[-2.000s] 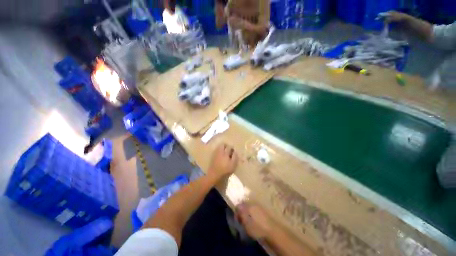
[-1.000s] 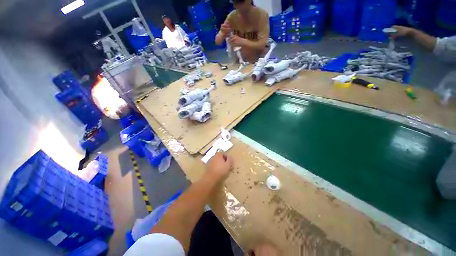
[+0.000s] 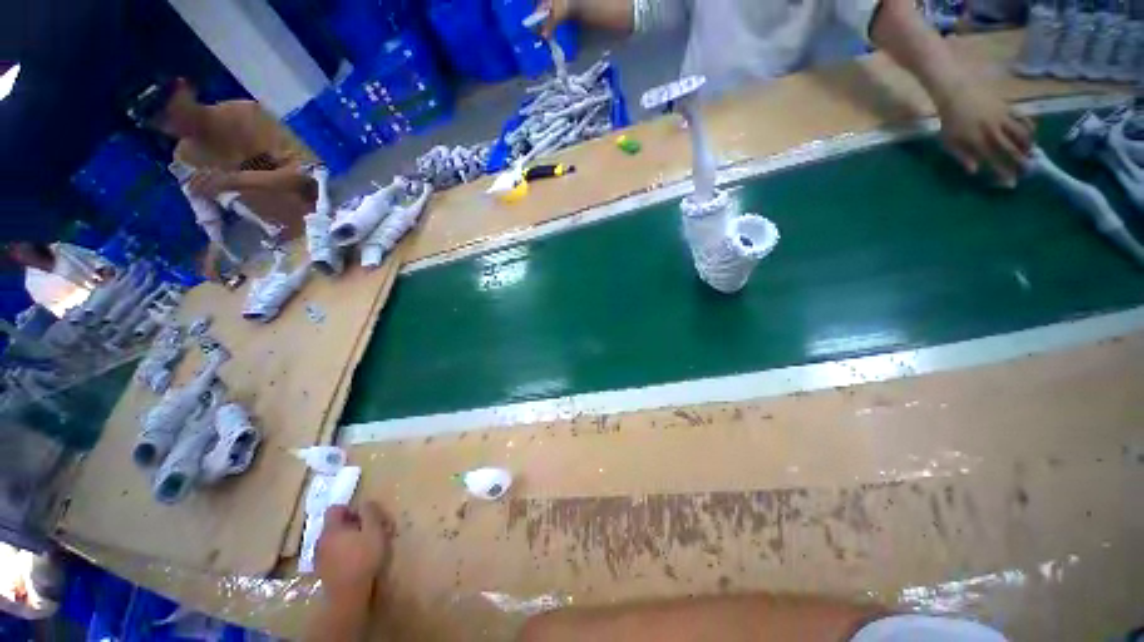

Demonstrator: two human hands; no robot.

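Observation:
My left hand (image 3: 353, 547) is bare, with curled fingers, on the near bench. It lies against a long white piece (image 3: 329, 487) at the cardboard's edge; whether it grips the piece is not clear. A small white round piece (image 3: 487, 482) lies to its right. My right forearm crosses the bottom edge; its hand is cut off. An assembled unit (image 3: 720, 245) with one visible neck and oval foot stands upright on the green belt (image 3: 552, 326).
Grey units (image 3: 188, 433) lie on the cardboard (image 3: 107, 502) at left. Across the belt are a yellow-and-black tool (image 3: 533, 179), a green item (image 3: 629, 144) and a pile of arms (image 3: 565, 113). A person's hand (image 3: 985, 132) reaches over the belt, touching a grey arm (image 3: 1089, 198).
The view has swung right, bringing the upright unit and the reaching person into view. My left hand remains by the long white piece. My right forearm now crosses the bottom edge.

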